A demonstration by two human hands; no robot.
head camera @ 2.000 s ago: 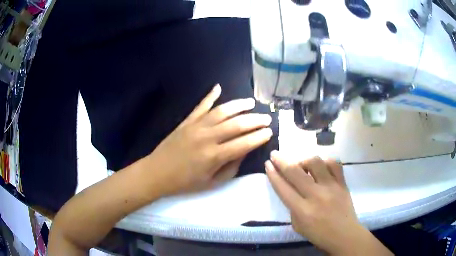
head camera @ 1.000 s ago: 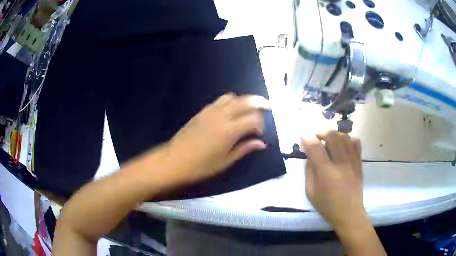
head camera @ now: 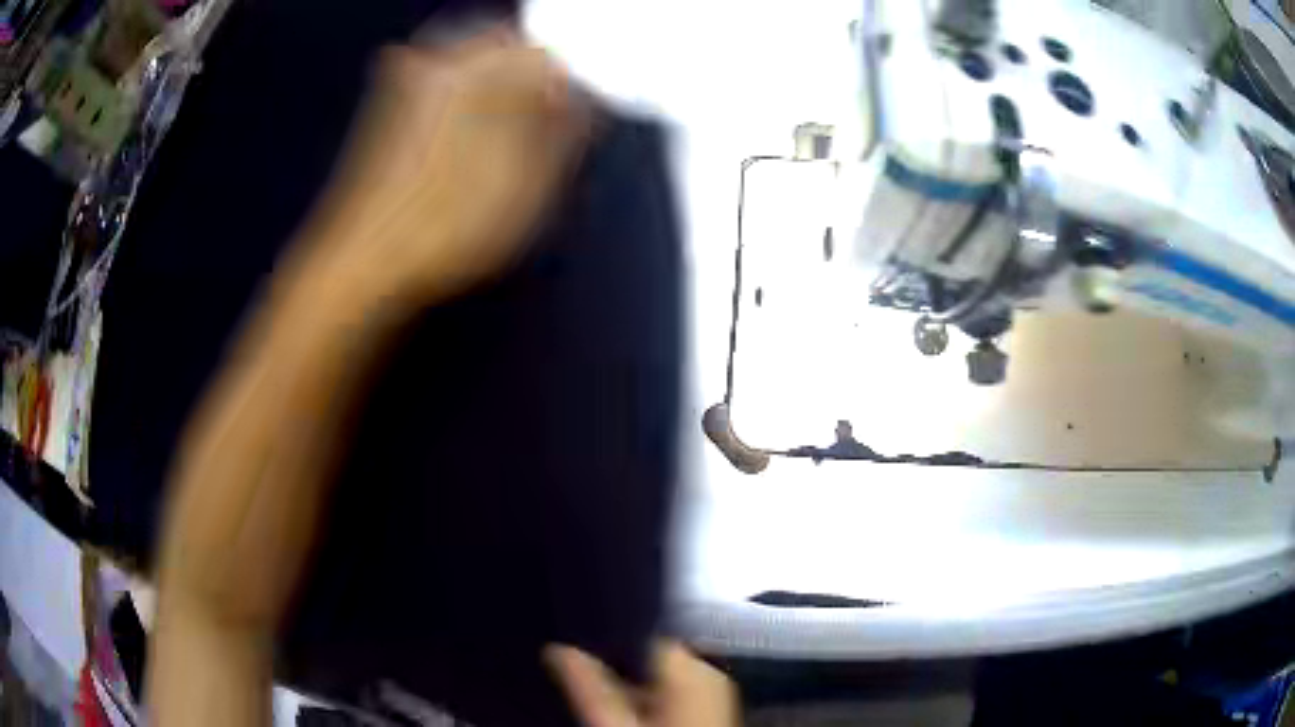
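The dark garment panel (head camera: pixel 526 426) lies left of the sewing machine and hangs over the front edge of the table. It is blurred and apart from the needle area. My left hand (head camera: pixel 490 156) is blurred, on the upper part of the cloth; its fingers are too blurred to tell if they grip. My right hand (head camera: pixel 646 689) is at the bottom edge of the picture, partly cut off, with fingers at the lower right part of the cloth; whether it grips is unclear. The white machine head (head camera: pixel 937 213) stands at the upper right, with no cloth under it.
The metal machine bed (head camera: pixel 1108 384) shows under the head. The white table's rounded front edge (head camera: pixel 994 625) curves along the bottom, with a dark mark on it. Clear plastic and small items (head camera: pixel 85 242) are at the far left. Red and yellow items (head camera: pixel 36 405) lie below them.
The cloth has moved left and down, away from the machine. My left hand has moved up and left. My right hand has moved down and left from beside the needle area to the cloth.
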